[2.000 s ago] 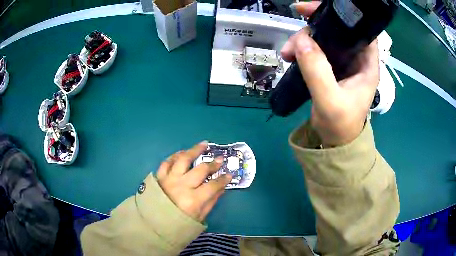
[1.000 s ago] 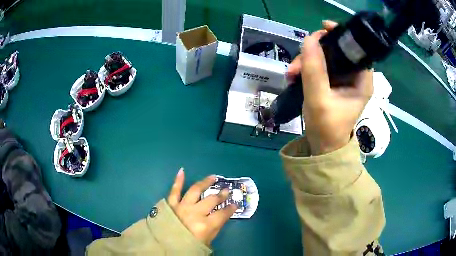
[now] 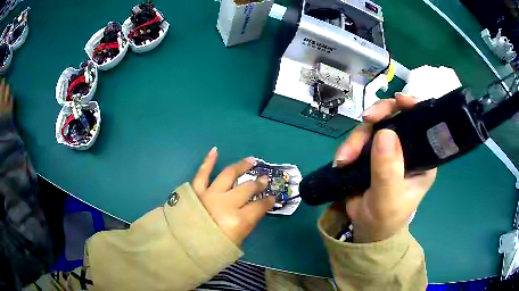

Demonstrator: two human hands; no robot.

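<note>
A white housing (image 3: pixel 293 190) lies open side up on the green bench, with a circuit board (image 3: pixel 277 183) in it. My left hand (image 3: pixel 232 196) rests on the housing's left part, its fingertips pressing on the board and covering some of it. My right hand (image 3: pixel 387 170) holds a thick black electric screwdriver (image 3: pixel 421 145), tilted down to the left. Its thin tip is at the right side of the board; whether it touches a screw cannot be told.
A screw feeder (image 3: pixel 324 68) stands beyond the housing, a small carton (image 3: pixel 244 23) to its left. Several unfinished units (image 3: pixel 79 126) with red wires stand at left. White body parts (image 3: pixel 432 80) lie right of the feeder. Another person's sleeve (image 3: pixel 23 199) is at far left.
The screwdriver has moved from the feeder's outlet down to the board in the housing. My left hand has stayed on the board. The camera view has shifted.
</note>
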